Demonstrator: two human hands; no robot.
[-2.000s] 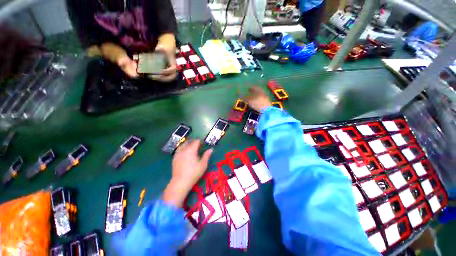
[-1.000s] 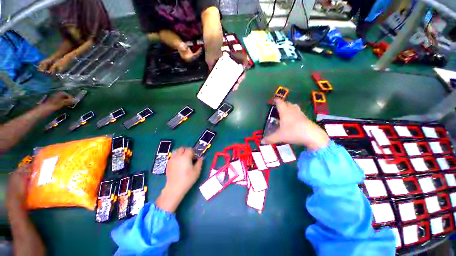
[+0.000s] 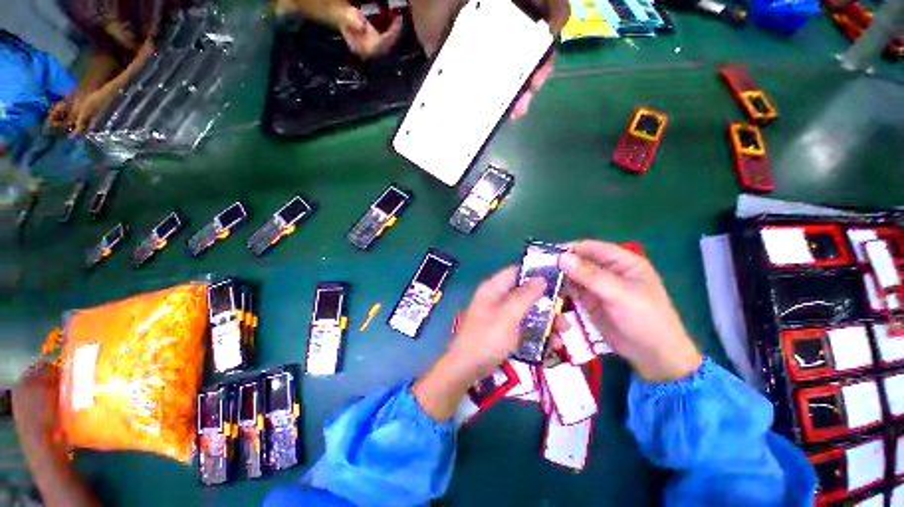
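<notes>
An unfinished phone body (image 3: 538, 307) with a dark edge and silvery keypad is held upright between my two hands, above the loose covers. My left hand (image 3: 493, 322) grips its left side. My right hand (image 3: 626, 302) holds its upper right side. Loose red front covers with white backing (image 3: 568, 394) lie in a pile under and in front of my hands, partly hidden by them. Another phone body (image 3: 422, 294) lies on the green mat left of my left hand. Covered phones with red keypad faces (image 3: 640, 140) lie at the upper right.
A black tray (image 3: 805, 297) of red covers stands at the right. An orange bag (image 3: 134, 371) lies at the left beside grouped phone bodies (image 3: 248, 426). A row of phone bodies runs across the mat. Opposite, a person's hand holds a white panel (image 3: 474, 91).
My hands have come together on the phone body, which my right hand held near the covered phone before. My left hand has left the other phone body. The white panel appears larger and nearer.
</notes>
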